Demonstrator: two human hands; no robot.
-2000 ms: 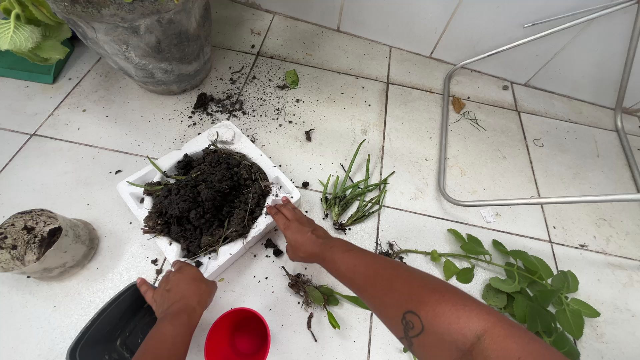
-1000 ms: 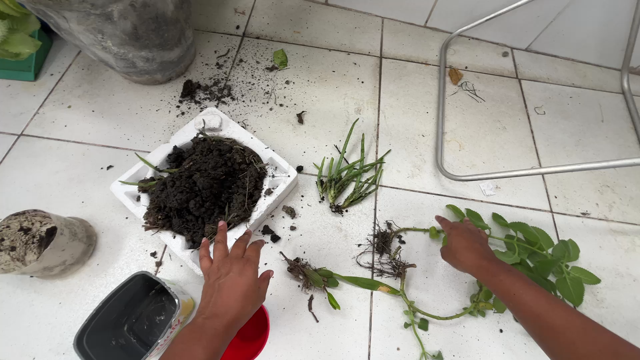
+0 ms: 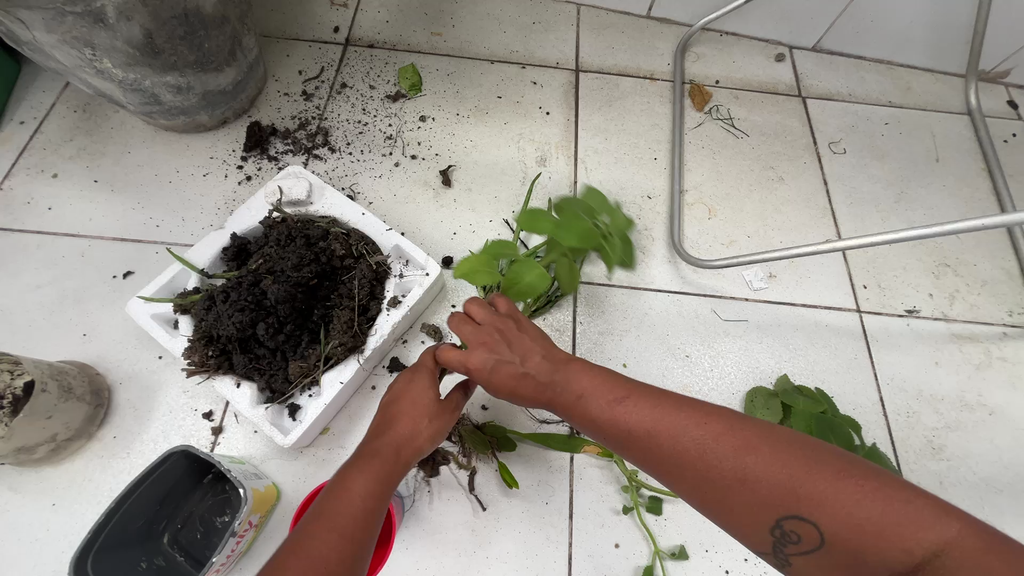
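Observation:
My right hand (image 3: 508,348) is closed around the stem of a leafy green cutting (image 3: 552,240), whose leaves are blurred above the fingers. Touching it, my left hand (image 3: 416,412) has its fingertips at the lower stem; whether they grip it I cannot tell. To their left, dark soil (image 3: 280,296) is heaped in a white foam tray (image 3: 416,276). Behind the cutting, narrow-leaved plants are partly hidden. Below the hands lies a rooted plant (image 3: 480,440) with a long leaf. Another leafy stem (image 3: 808,412) is partly covered by my right forearm.
A red pot (image 3: 386,540) sits beneath my left forearm, beside a dark-lined plastic tub (image 3: 172,512). At the left edge is a soil-stained pot (image 3: 68,412). A large grey planter (image 3: 176,64) stands at upper left. A metal tube frame (image 3: 678,160) rests at upper right on the tiled floor.
My right hand has moved left from the leafy stems and now holds a cutting. My left hand has moved from beside the tray to meet it.

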